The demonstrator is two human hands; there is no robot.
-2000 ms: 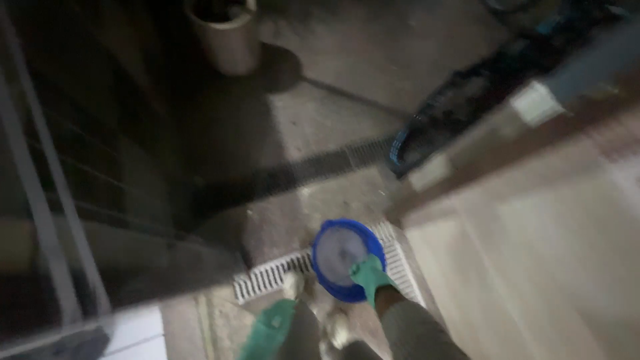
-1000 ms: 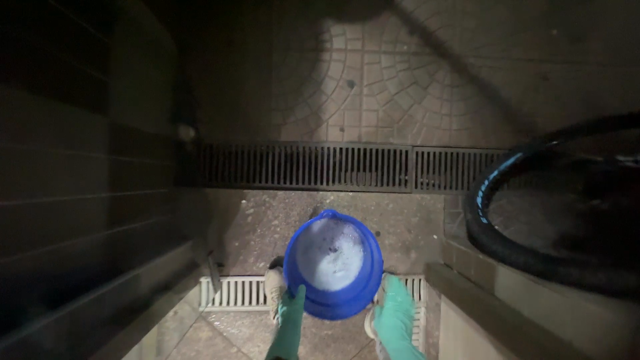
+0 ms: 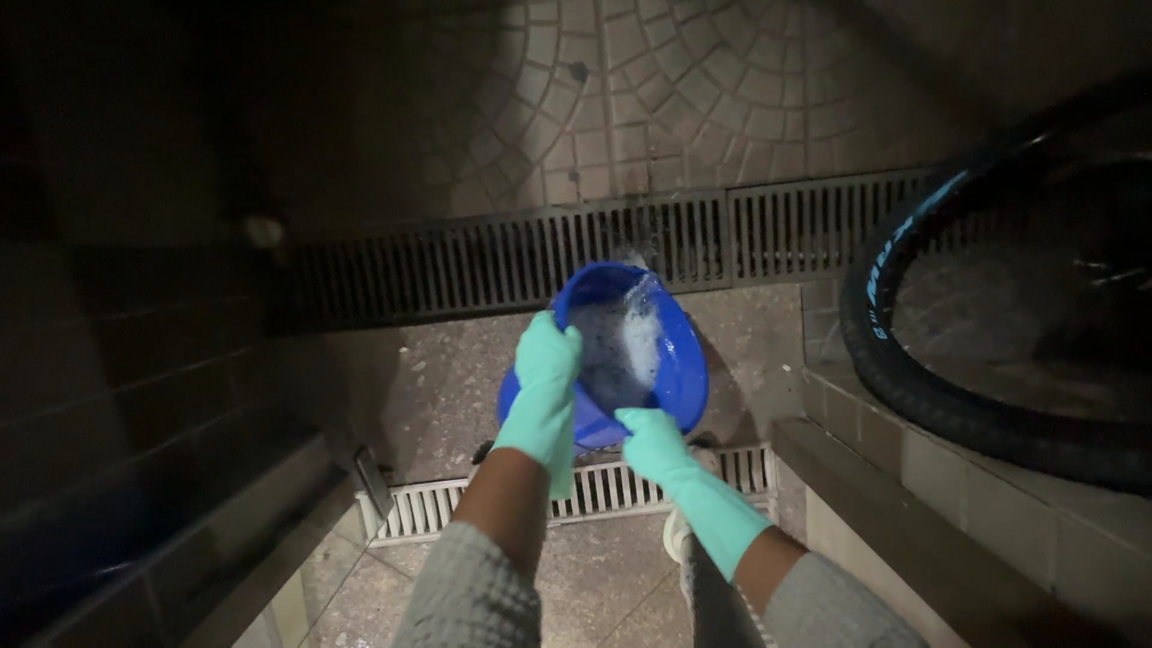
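A blue plastic bucket (image 3: 686, 360) is tilted forward between my hands, its mouth facing away from my feet. Soapy water (image 3: 616, 351) runs over the far lip, and a splash falls at the dark metal drain grate (image 3: 522, 261). My left hand (image 3: 546, 360), in a mint-green rubber glove, grips the bucket's left rim. My right hand (image 3: 655, 441), gloved alike, is closed on the near rim. Part of the bucket's body lies hidden behind the left glove and forearm.
On the right is a bicycle tire (image 3: 936, 405) beside a tiled ledge (image 3: 972, 495). A white floor grate (image 3: 594, 490) runs across near my feet, with a shoe (image 3: 675, 535) by it. Patterned paving (image 3: 666, 90) lies beyond the dark grate. A dark wall stands left.
One second ago the bucket was level, with foamy water inside. It has since tipped forward and water spills out. Both hands have moved onto its rim.
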